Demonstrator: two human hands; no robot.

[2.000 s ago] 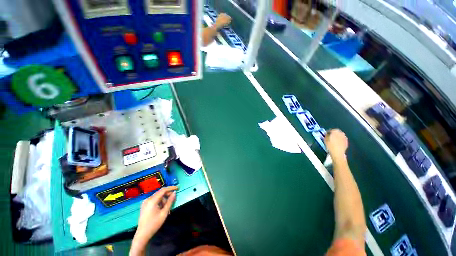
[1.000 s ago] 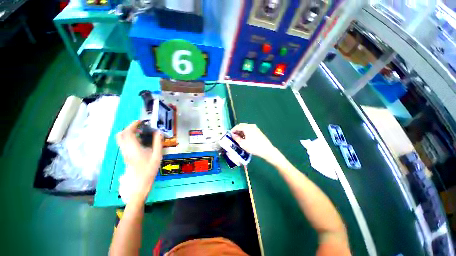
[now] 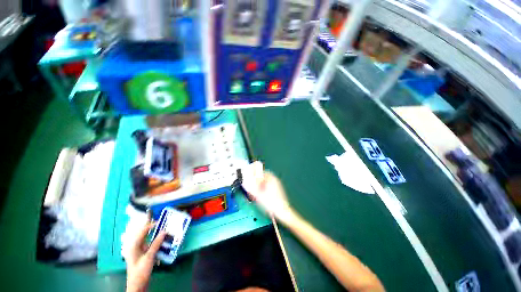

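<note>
My left hand (image 3: 141, 251) holds a framed panel (image 3: 172, 235), pale with dark markings, tilted in front of the press base's blue front. Another panel (image 3: 160, 159) stands tilted in the orange-brown fixture (image 3: 165, 187) on the silver base plate (image 3: 205, 149). My right hand (image 3: 265, 191) is blurred at the right edge of the base, over something whitish and a dark object; whether it grips anything cannot be told. The red start controls (image 3: 208, 209) show on the base front, partly behind the held panel.
Two panels (image 3: 391, 171) lie on the dark green belt, another at its lower right. A white sheet (image 3: 354, 173) lies by the dividing strip. The control box (image 3: 254, 68) and press head stand behind. A bin with film (image 3: 80, 199) is at left; black parts (image 3: 485, 188) at far right.
My left hand has moved from the fixture down towards me and now holds a panel. The panel in my right hand no longer shows there. The camera view has shifted.
</note>
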